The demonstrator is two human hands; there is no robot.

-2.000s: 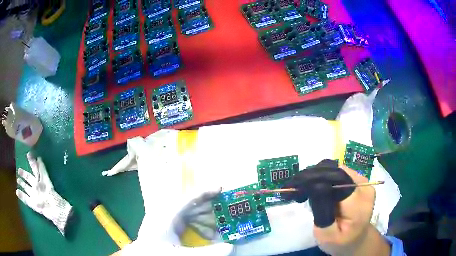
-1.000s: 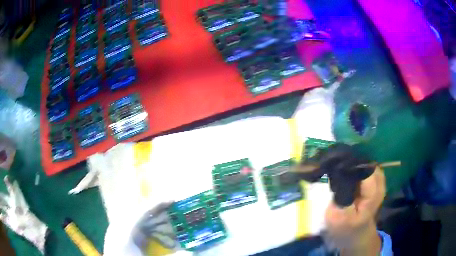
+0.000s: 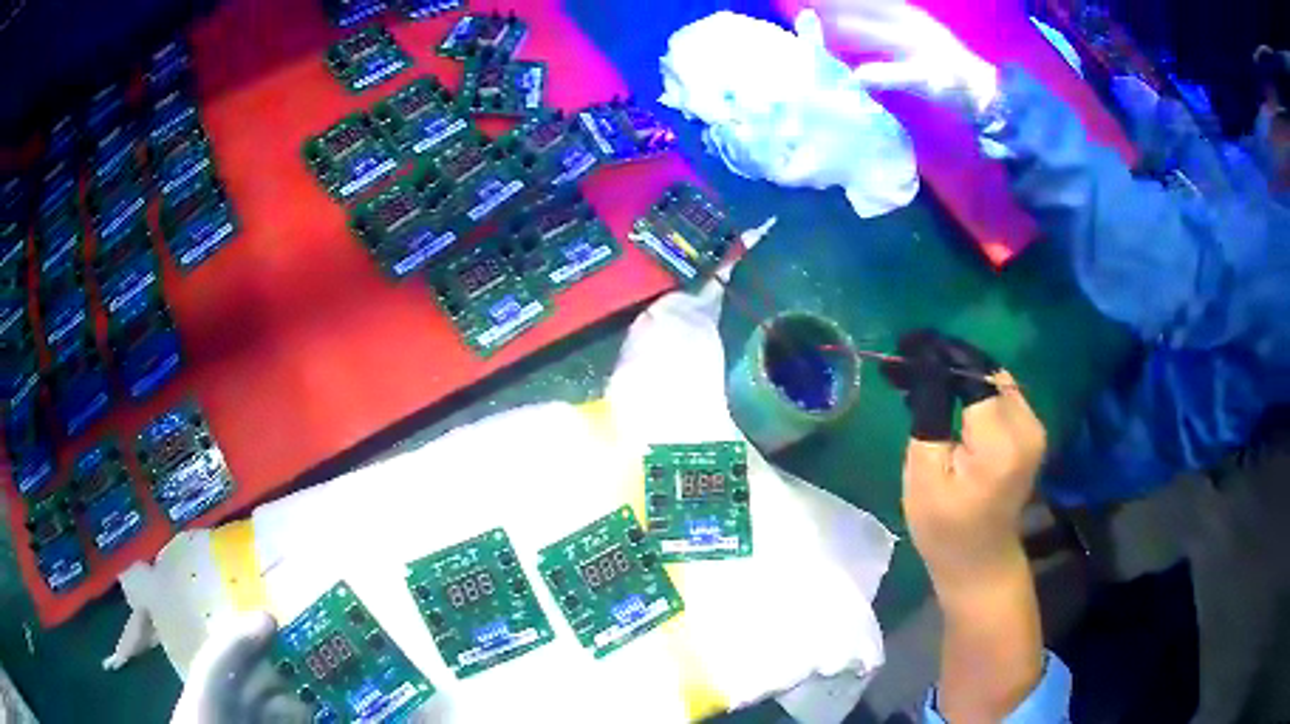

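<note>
My right hand (image 3: 962, 439), with black coverings on its fingers, holds a thin brush (image 3: 888, 357) like a pen. The brush's tip end is over the greenish tub (image 3: 754, 389) of dark liquid; whether it touches the liquid I cannot tell. My left hand (image 3: 234, 679), in a white glove and cut off by the lower edge, holds a green circuit board (image 3: 351, 658) by its left side. Three more boards lie on the white padded cloth: one beside it (image 3: 478, 601), one in the middle (image 3: 611, 580) and one at the right (image 3: 700, 499).
A red mat (image 3: 283, 340) holds rows and a cluster of boards. One board (image 3: 689, 231) lies by the mat's right corner. A crumpled white heap (image 3: 792, 106) is at the top. Another person's blue sleeve (image 3: 1132, 269) and pale hand reach in at upper right.
The view has swung right. My right hand has moved from over the boards to the tub with the brush. My left hand still holds its board. Another person's arm and the white heap now show.
</note>
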